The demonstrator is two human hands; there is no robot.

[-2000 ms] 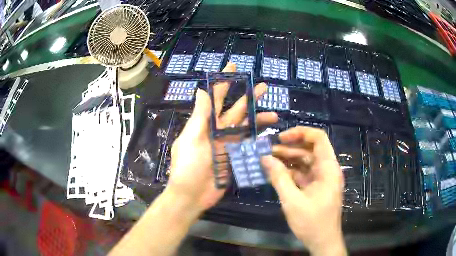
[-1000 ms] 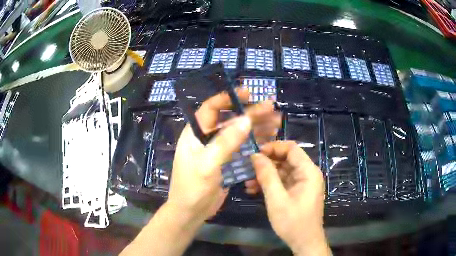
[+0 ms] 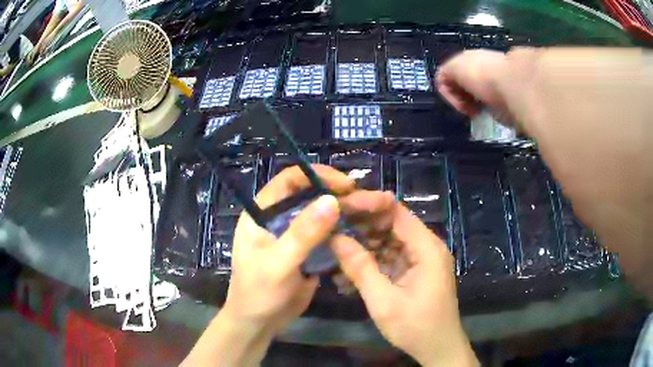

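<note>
My left hand holds a thin black phone front housing, tilted, its open window pointing up and left. My right hand grips the lower end of the same housing, the thumbs close together. A pale bluish keypad shows partly at the housing's lower end, mostly covered by my fingers; how it is seated cannot be told. Below the hands lies a shiny black blister tray whose upper row holds housings with pale keypads. Another keypad lies in the middle row.
Another person's bare forearm and hand reach in from the right over the tray. A cream desk fan stands at the upper left. White cut-out sheets are heaped left of the tray. A red object is at the lower left.
The keypad, apart from the housing two seconds ago, is now against its lower end. The housing has tilted left. Another person's arm has come in from the right, hiding the teal stacks.
</note>
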